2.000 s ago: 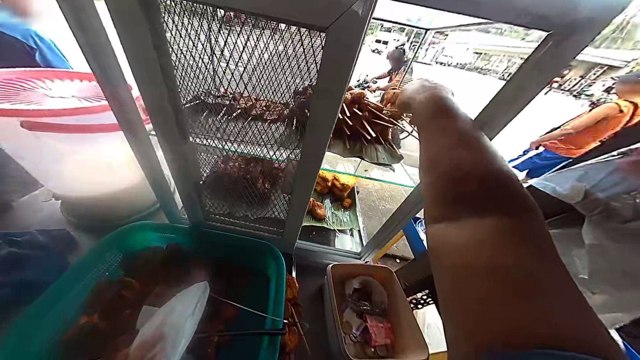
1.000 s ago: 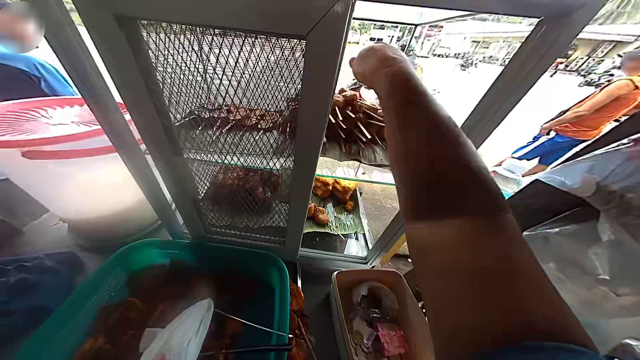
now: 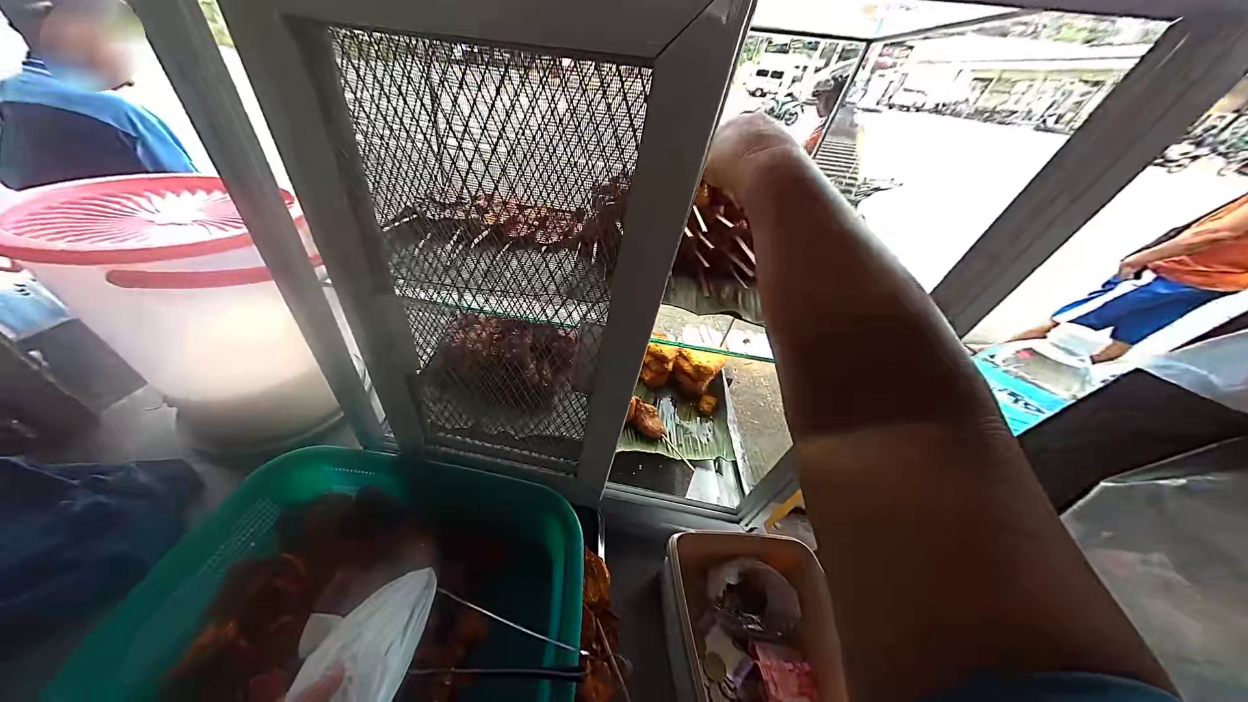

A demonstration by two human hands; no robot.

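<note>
My right hand (image 3: pixel 746 151) reaches through the opening of a metal-framed display case, at the upper shelf beside a pile of meat skewers (image 3: pixel 717 239) on banana leaf. Its fingers are hidden behind the frame post and the wrist. At the bottom edge, a bit of my left hand (image 3: pixel 322 685) shows at a white plastic bag (image 3: pixel 375 639) above the green plastic basket (image 3: pixel 570 546) of cooked meat. Metal tongs (image 3: pixel 507 619) lie across that basket's right side. Yellow-orange chicken pieces (image 3: pixel 697 366) rest on the lower shelf, on banana leaf.
A mesh panel (image 3: pixel 487 146) covers the case's left part. A tan container (image 3: pixel 680 595) with coins and notes stands below the opening. A white bucket with a red lid (image 3: pixel 146 219) is at left. People stand outside on both sides; a black bag (image 3: pixel 1102 429) is at right.
My right hand has moved left along the upper shelf, from the right part of the skewer pile to beside the frame post. The view has shifted somewhat.
</note>
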